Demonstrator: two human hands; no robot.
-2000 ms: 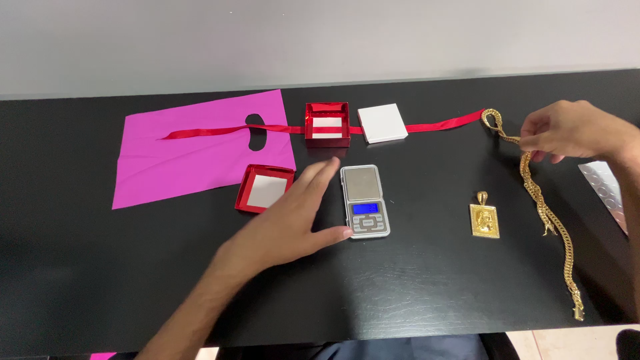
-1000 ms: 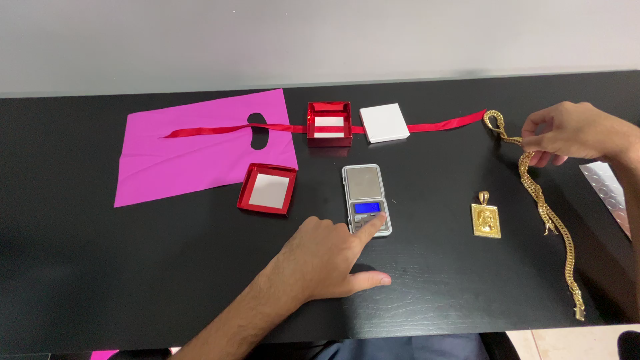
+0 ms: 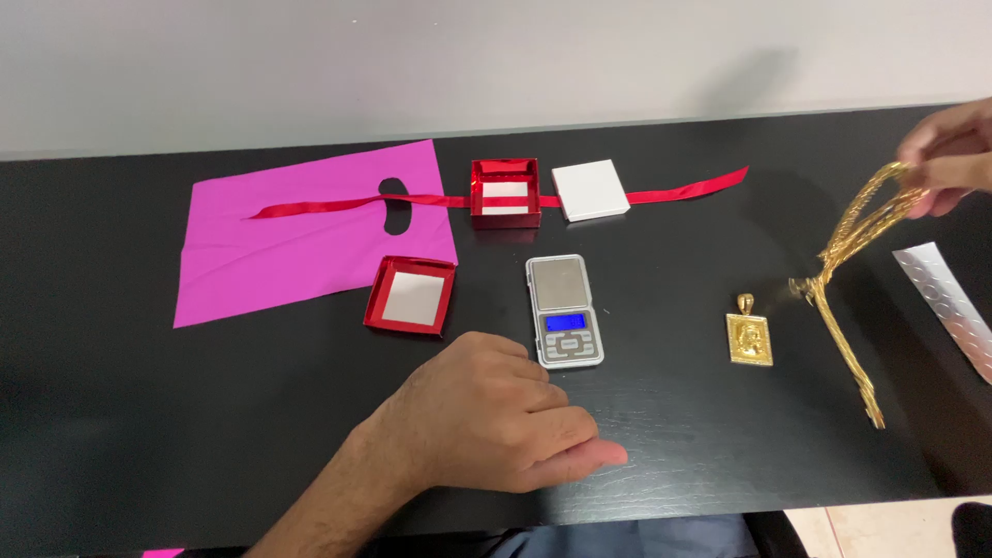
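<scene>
My right hand (image 3: pixel 949 163), at the right edge of the view, pinches a looped gold chain (image 3: pixel 845 256); much of it hangs in folds, its lower end near or on the black table. My left hand (image 3: pixel 504 415) has its fingers curled in and holds nothing that shows; it is just below the pocket digital scale (image 3: pixel 564 310). The scale's display is lit blue and nothing lies on its metal pan. A rectangular gold pendant (image 3: pixel 749 339) with a bail and a relief figure lies left of the chain.
A pink plastic bag (image 3: pixel 310 240) lies at the left on the black table (image 3: pixel 659 434). A red ribbon (image 3: pixel 690 190) runs over the bag, through the open red box (image 3: pixel 505 217) and under a white square pad (image 3: pixel 590 191). Nearby are a red lid (image 3: pixel 411 296) and a silver embossed strip (image 3: pixel 945 306).
My right hand has lifted the upper part of the chain off the ribbon's end and moved right. My left hand has drawn back from the scale's buttons, its fingers now curled.
</scene>
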